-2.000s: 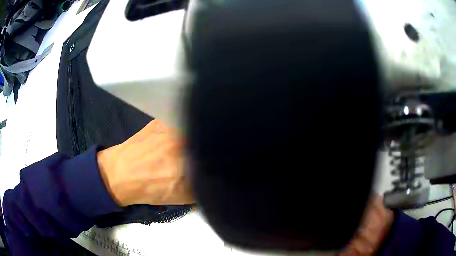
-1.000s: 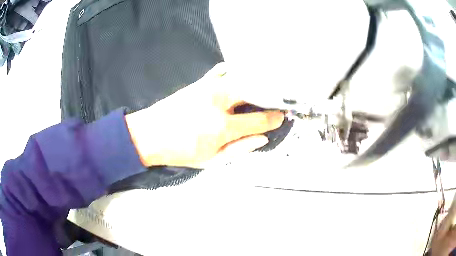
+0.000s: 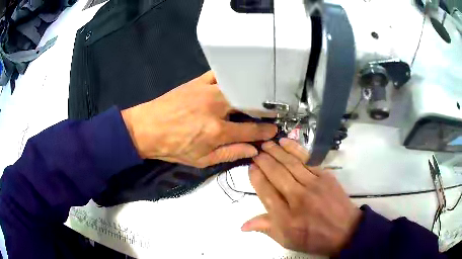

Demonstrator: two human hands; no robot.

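The black bag panel lies left of the needle of the white sewing machine. My left hand lies on the panel, with its index finger and thumb holding the dark seam edge near the presser foot. My right hand is at the front of the needle, its fingertips against the same edge beside my left fingertips. How firmly the right fingers hold it is hidden. The curved grey guard stands right of the needle. A loose thread loops on the table below the edge.
Thread snips lie at the right on a black cord. A thread tension knob is on the machine, and a dark control box is at the right. Grey and black fabric pieces lie far left. A ruler scale runs along the table's front edge.
My right hand has come from the far right to the needle. The snips now lie at the right. The guard and machine head have shifted in view. My left hand stays on the panel.
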